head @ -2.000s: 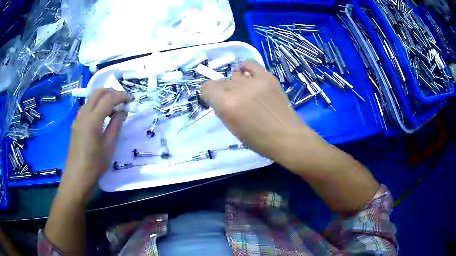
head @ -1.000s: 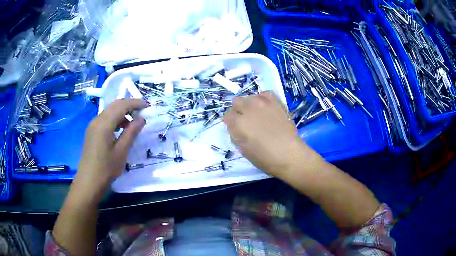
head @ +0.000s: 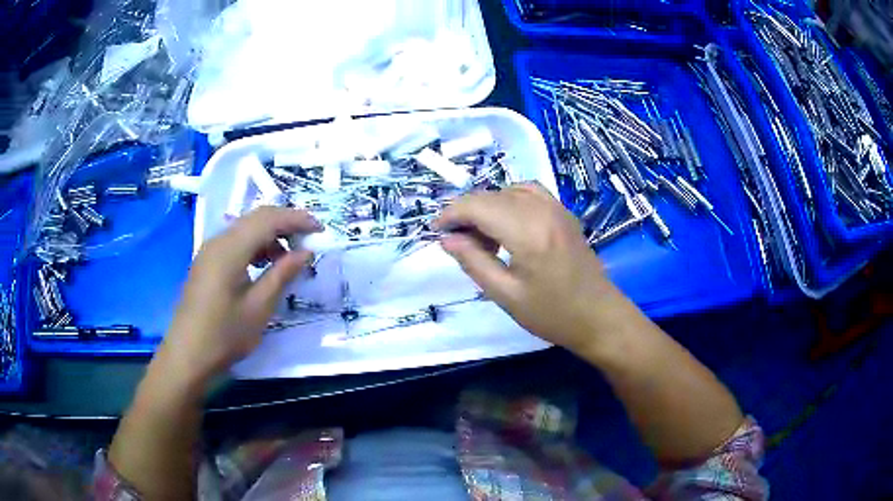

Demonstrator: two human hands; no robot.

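The white tray (head: 411,357) lies in front of me, holding a jumble of silver rods with dark heads (head: 434,313) and white sleeves (head: 444,166). My left hand (head: 235,284) is over the tray's left side, thumb and fingers bent towards each other. A bright blurred spot shows at its fingertips; I cannot tell whether it holds a small part. My right hand (head: 539,259) is over the tray's right side, its fingertips beside the pile. Thin rods show near its fingertips, but I cannot tell whether one is gripped.
A glaring second white tray (head: 343,59) overlaps the far edge. The left blue tray (head: 147,279) holds short metal tubes (head: 83,332) under a clear plastic bag (head: 108,108). The right blue tray (head: 685,264) holds slim silver units (head: 607,127). More filled blue trays (head: 818,264) stand far right.
My left hand has moved right, over the tray. My right hand has turned, and its thumb and fingers now show apart. A short rod near the tray's lower right no longer shows.
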